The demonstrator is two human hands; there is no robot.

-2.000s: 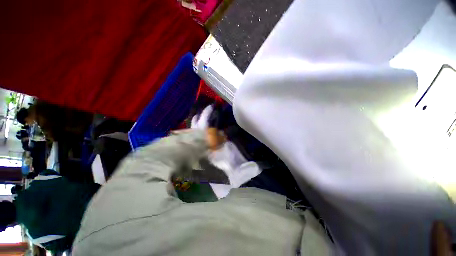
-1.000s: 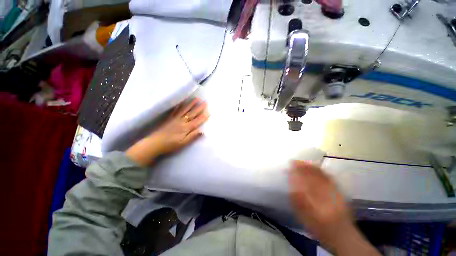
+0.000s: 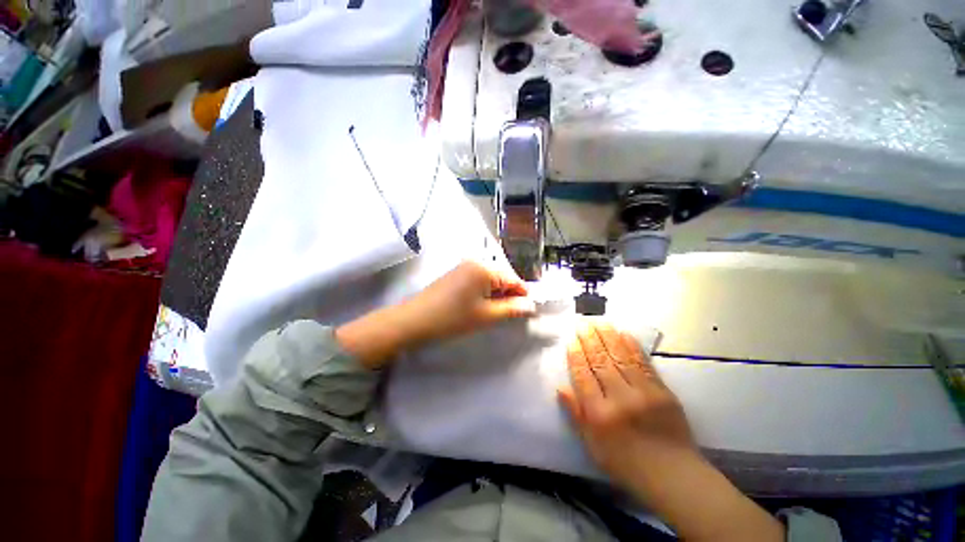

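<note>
A large white-backed piece (image 3: 317, 169) lies over the left part of the machine bed and hangs at the front edge. My left hand (image 3: 476, 305) pinches the piece between thumb and fingers just left of the presser foot (image 3: 590, 301). My right hand (image 3: 622, 394) lies flat on the piece in front of the foot, fingers together and pointing at it. The sewing machine head (image 3: 825, 159) with blue stripe stands behind. Bright lamp glare hides the cloth edge at the foot.
Dark speckled fabric (image 3: 217, 212) lies left of the white piece. A dark red cloth (image 3: 64, 402) hangs at left, with blue plastic beside it. Small snips (image 3: 945, 368) lie at the bed's right end. Pink cloth strips (image 3: 598, 21) hang on the machine.
Both hands have moved in to the presser foot, the left from the left side of the piece, the right from the front right. Earlier, my left arm reached down by the blue basket.
</note>
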